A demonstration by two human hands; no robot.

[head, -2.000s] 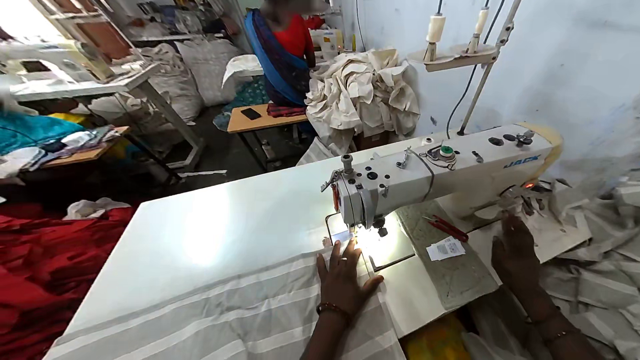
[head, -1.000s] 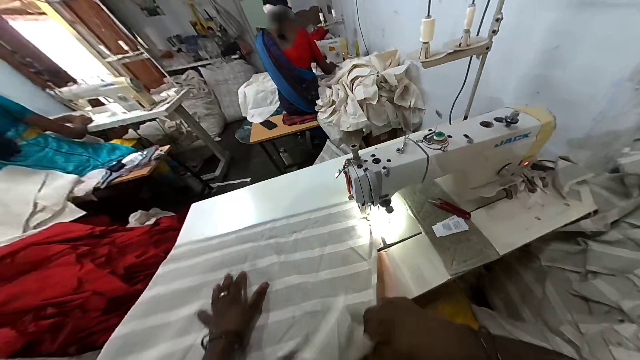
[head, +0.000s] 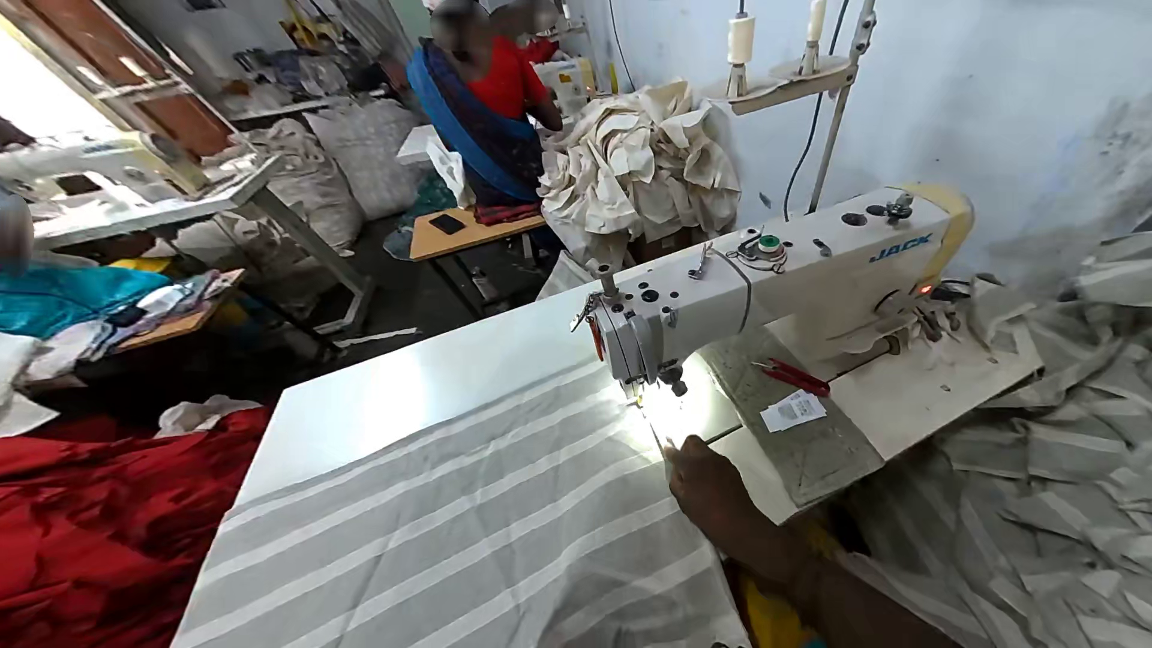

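Observation:
A Jack industrial sewing machine (head: 774, 279) stands on a white table, its lamp lighting the needle area. Grey-and-white striped fabric (head: 468, 513) lies spread over the table, its right edge running up to the presser foot (head: 637, 396). My right hand (head: 711, 486) pinches that edge just below the needle, with fingers closed on the cloth. My left hand is not visible, apart from a possible dark trace at the bottom edge that I cannot make out. Red thread snips (head: 792, 376) and white printed labels (head: 793, 411) lie on the grey pad right of the needle.
Red fabric (head: 108, 513) is heaped at the left, more striped cloth (head: 1053, 486) at the right. Behind the table are a wooden stool (head: 477, 236) with a phone, a pile of cream fabric (head: 643, 162) and a seated person (head: 490, 99). A thread stand (head: 792, 88) rises behind the machine.
My right hand has moved from the machine's right side to the fabric edge near the needle. My left hand, on the fabric in both earlier frames, has gone from view.

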